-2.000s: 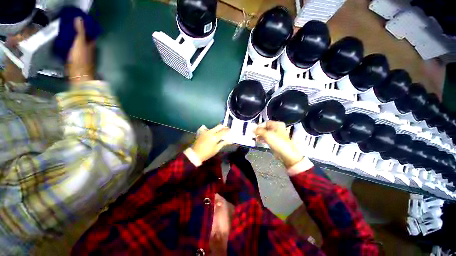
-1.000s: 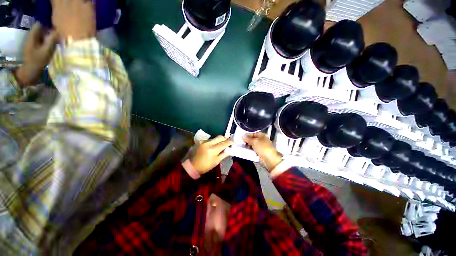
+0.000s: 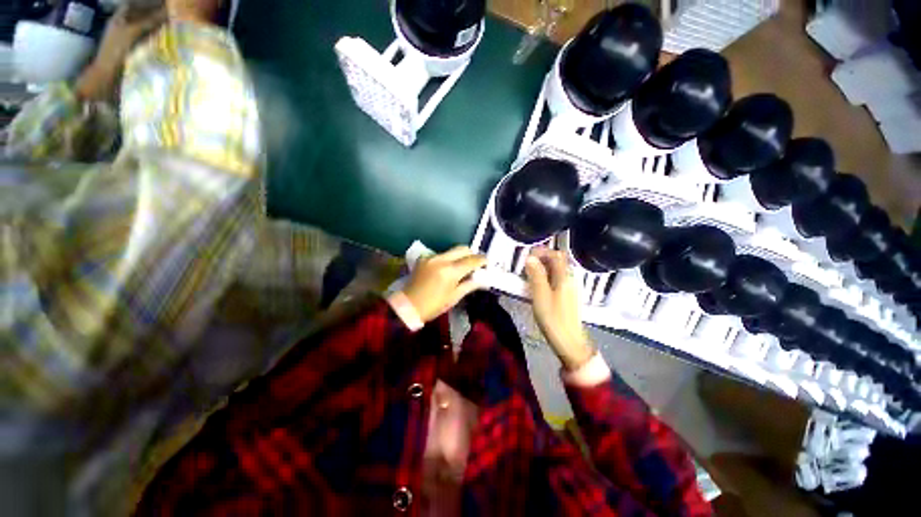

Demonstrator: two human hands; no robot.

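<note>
The nearest security camera (image 3: 539,200), with a glossy black ball head and white base, stands at the near left end of a double row. My left hand (image 3: 440,283) is at the left corner of its white base (image 3: 505,277), fingers bent together. A small white piece (image 3: 417,251) shows beside the left fingers; whether they grip it I cannot tell. My right hand (image 3: 554,305) has its fingertips on the front of the same base, below the black head. Anything between the right fingertips is too small to see.
Two rows of cameras (image 3: 696,259) run to the right. A separate camera (image 3: 437,27) stands on the green bench (image 3: 333,151). A person in a light plaid shirt (image 3: 172,232) is close on the left. White parts (image 3: 834,450) lie low right.
The neighbouring person's arm has shifted and the dark blue cloth has left view. My right fingers have moved slightly along the front of the base. The view has shifted a little.
</note>
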